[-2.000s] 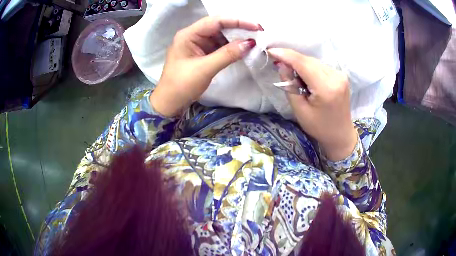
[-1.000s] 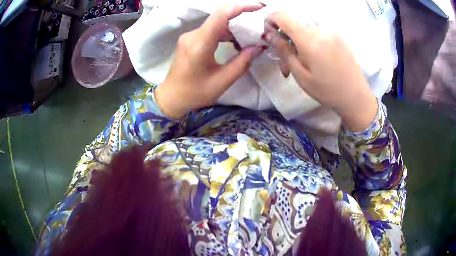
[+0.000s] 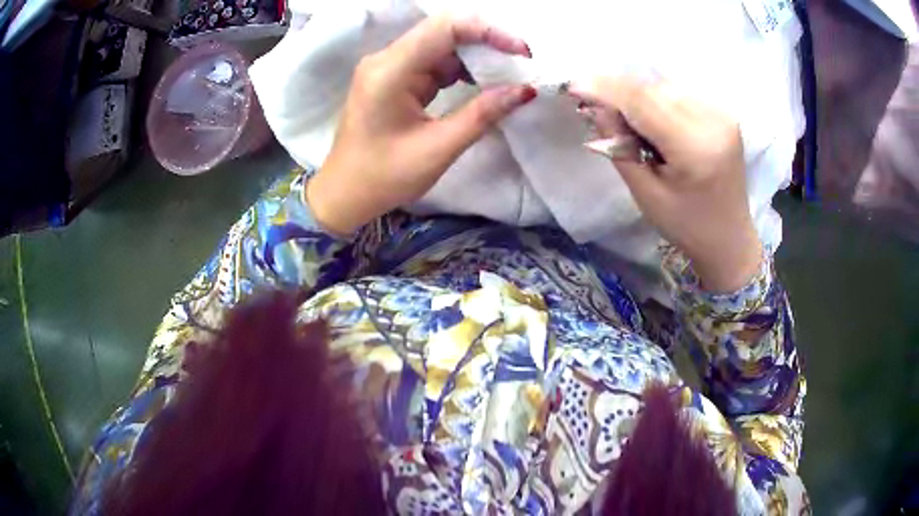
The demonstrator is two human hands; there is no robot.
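A white garment (image 3: 595, 207) fills the lap and the area in front of me. My left hand (image 3: 398, 131) pinches a folded edge of it between thumb and index finger. My right hand (image 3: 685, 151) is just to the right, its thumb and index fingertips together near that edge. Small silver thread snips (image 3: 625, 150) lie in the right palm under the curled fingers, blades pointing left. A needle or thread at the right fingertips is too small to tell.
A pink translucent tub (image 3: 200, 109) stands at the left. Behind it is a white tray of dark spools (image 3: 227, 18). Boxes (image 3: 99, 121) stand at the far left. A label (image 3: 770, 14) lies on the cloth at upper right. A dark-edged bin (image 3: 851, 111) is at the right.
My right hand has turned and moved a little right and down from the left fingertips, so the snips show again. My left hand has shifted slightly and still pinches the cloth.
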